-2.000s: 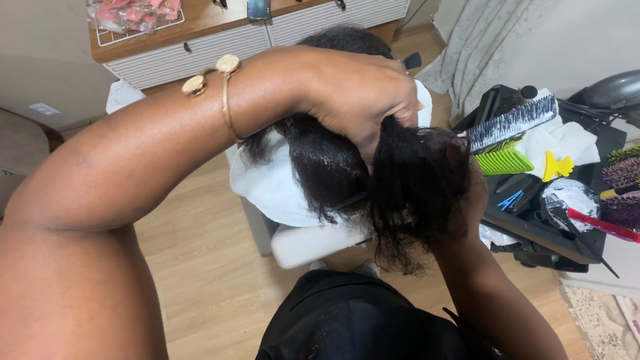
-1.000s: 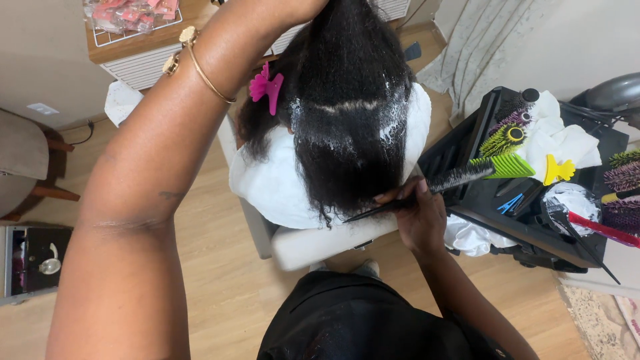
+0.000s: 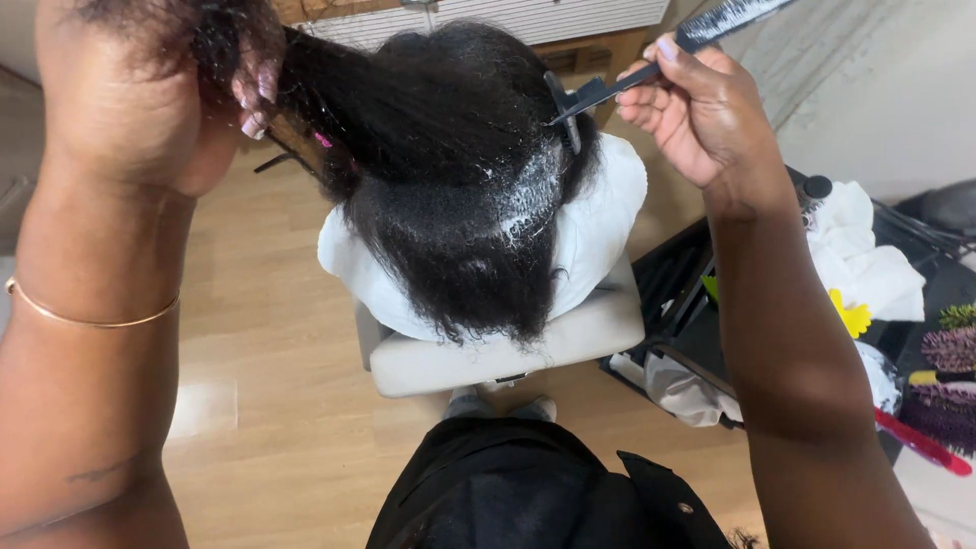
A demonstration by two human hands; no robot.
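Note:
A seated person's dark hair [image 3: 450, 99] fills the middle, with white cream [image 3: 531, 200] on its right side. My left hand [image 3: 152, 99] grips a thick section of this hair and pulls it out to the upper left. In my right hand [image 3: 701, 114] is a black tail comb [image 3: 720, 23]; its toothed end carries white cream and points up right. The comb's tail tip touches the hair beside a black hair clip [image 3: 566, 114]. Over the person's shoulders lies a white cape or towel [image 3: 610, 202]. A bit of a pink clip [image 3: 323, 140] shows under the lifted hair.
A pale chair back [image 3: 511, 354] stands behind the person. On the right, a black trolley [image 3: 686, 252] holds white paper or cloth [image 3: 862, 236], a yellow clip [image 3: 850, 314], round brushes [image 3: 949, 351], a bowl [image 3: 877, 374] with white cream and a red handle [image 3: 923, 442]. A drawer cabinet [image 3: 526, 21] is ahead.
My right hand has risen from the hair's lower ends to the head's upper right, comb in hand. My left hand holds hair out to the left. The view has come closer.

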